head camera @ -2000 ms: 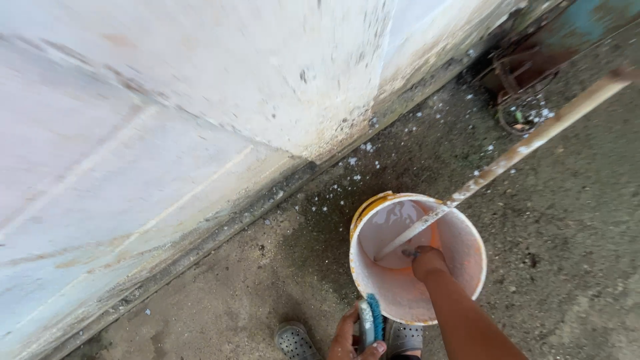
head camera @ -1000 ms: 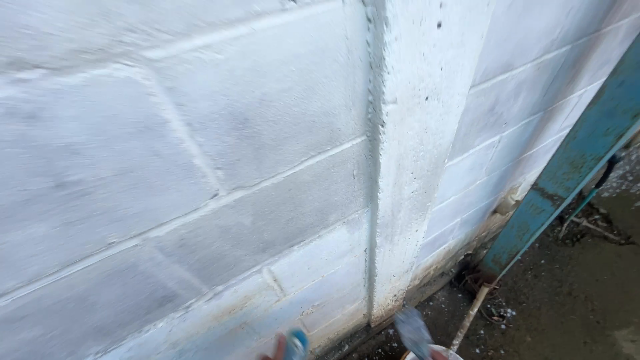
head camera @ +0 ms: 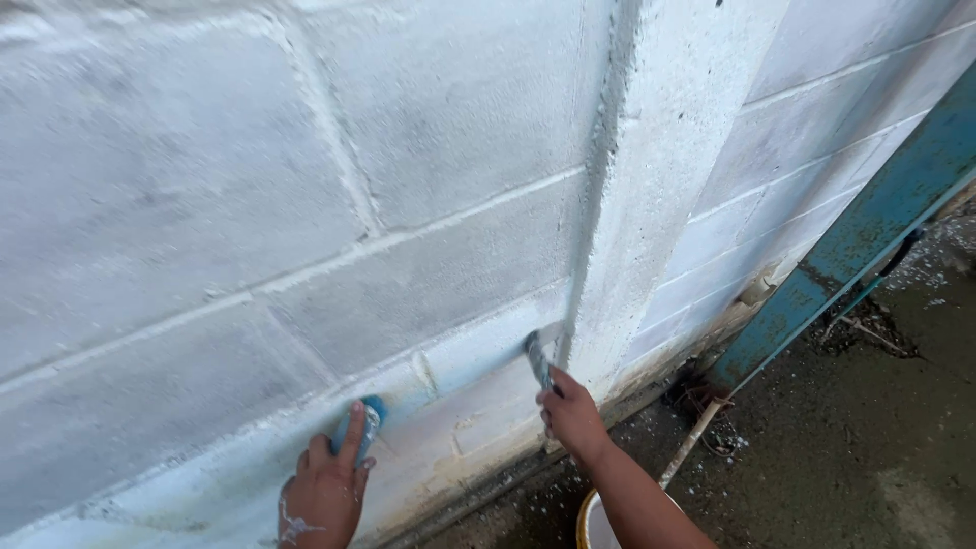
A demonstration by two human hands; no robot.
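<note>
My left hand (head camera: 328, 476) grips a blue scrubbing brush (head camera: 358, 431) close against the lower part of the painted block wall (head camera: 457, 252). White paint is smeared on that wrist. To the right, my right hand (head camera: 570, 412) is closed around the handle of a paintbrush (head camera: 540, 362), whose bristles touch the wall just left of a white concrete pillar (head camera: 648, 206). Beneath my right forearm a white bucket (head camera: 598, 526) with a yellow rim shows in part. A paint-spotted wooden stick (head camera: 692, 442) leans out of it; the bucket's inside is mostly hidden.
A rusty blue steel post (head camera: 846, 252) slants up at the right. Debris and wire (head camera: 717, 438) lie at its foot. A short pipe stub (head camera: 757, 290) sits low at the wall. The wet concrete floor (head camera: 839, 465) bears white paint specks.
The view has swung from the floor to the wall. My right hand, earlier inside the bucket, is now at the wall with the paintbrush. My left hand has moved to the wall with the blue brush.
</note>
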